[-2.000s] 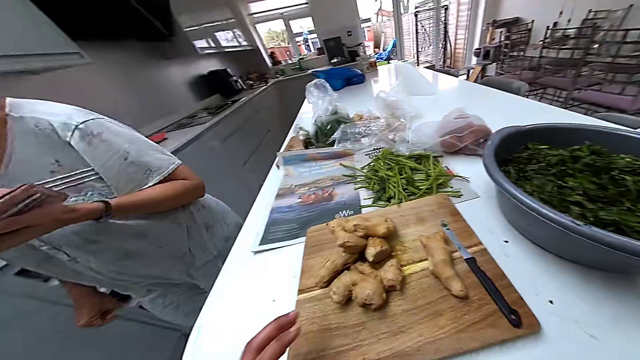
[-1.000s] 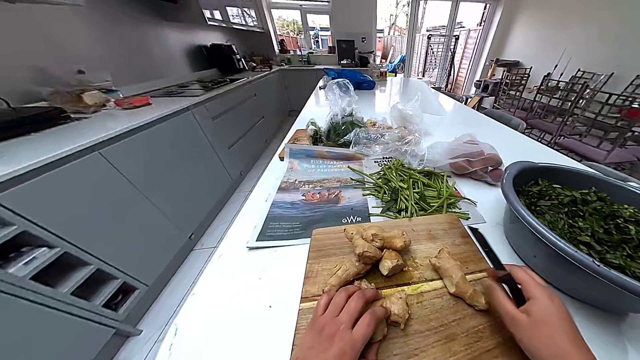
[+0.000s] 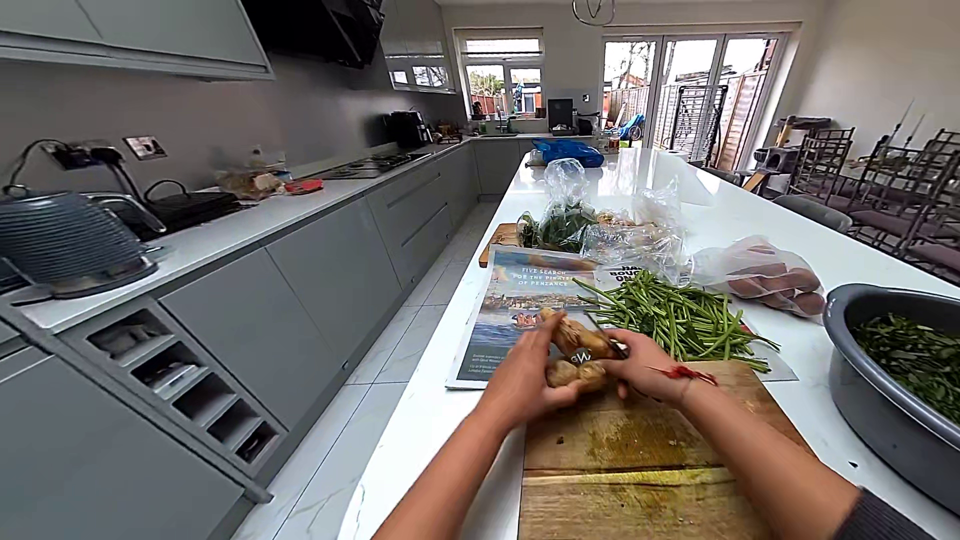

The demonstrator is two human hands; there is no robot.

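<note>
Several pieces of ginger root (image 3: 577,346) are gathered between my two hands, over the near end of the printed newspaper (image 3: 487,315) and the far edge of the wooden cutting board (image 3: 622,450). My left hand (image 3: 525,375) holds the ginger from the left, fingers around it. On the right, my right hand (image 3: 645,367) grips the ginger and also the knife, of which only a dark part shows beside the fingers. A red thread is round my right wrist. Yellow-green stains and small bits mark the board. Cut green stalks (image 3: 675,315) lie just beyond my right hand.
At the right stands a grey basin (image 3: 855,360) of chopped green leaves. Behind the stalks lie a bag of reddish root vegetables (image 3: 772,277) and clear plastic bags (image 3: 645,232) with greens. A blue bag (image 3: 568,152) is farther back. A kettle (image 3: 75,240) stands on the left counter.
The ginger that lay on the board is now between both hands at its far edge. The knife has left the board's right side. The person at the left is out of view.
</note>
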